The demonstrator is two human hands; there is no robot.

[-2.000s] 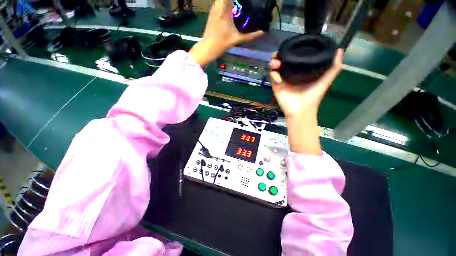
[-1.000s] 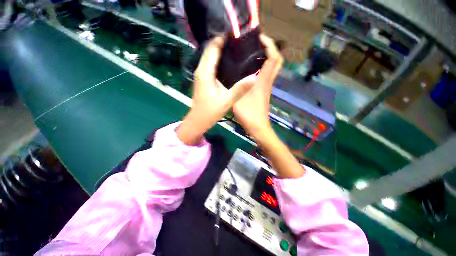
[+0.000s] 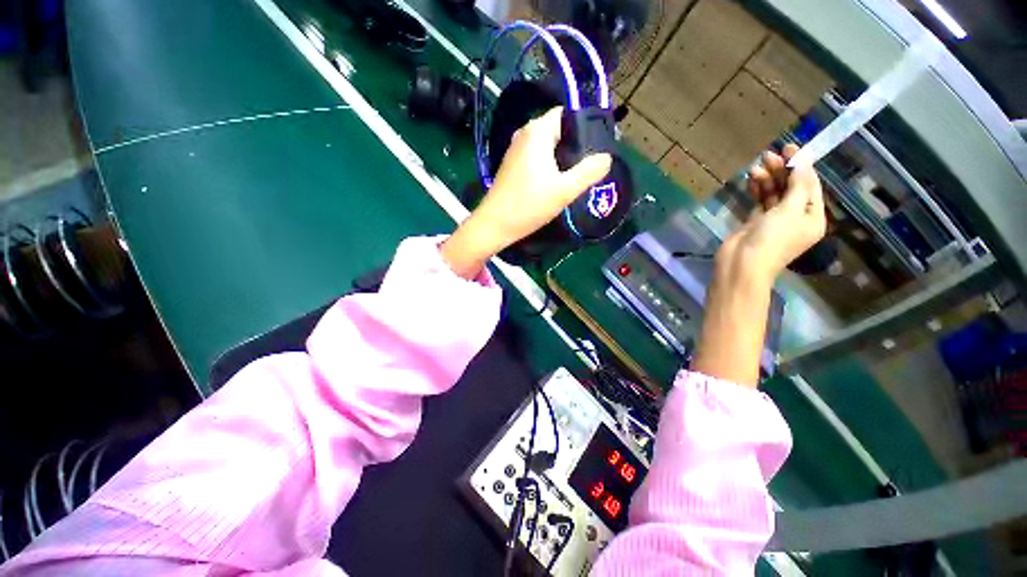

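A black gaming headset (image 3: pixel 585 180) with lit thin double bands and a glowing logo on its ear cup is held up above the green line. My left hand (image 3: pixel 541 178) grips it at the top of the ear cup. My right hand (image 3: pixel 777 214) is raised at the right, apart from the headset, its fingers curled near the end of a pale strip; whether it holds anything is unclear. The headset tester (image 3: pixel 560 468) shows red digits, with black leads plugged in, partly covered by my right sleeve.
The blue-grey box (image 3: pixel 659 295) stands beyond the tester. Black cords are bundled behind the tester. The black work mat (image 3: pixel 422 496) lies under it. Other headsets (image 3: pixel 439 96) lie along the line at the top. Silvery bands show at lower left. A grey frame bar crosses the right.
My right hand has left the headset and moved right. My left hand keeps hold of the headset, whose lit logo now shows. The view has turned; the lights changed from reddish to bluish-white.
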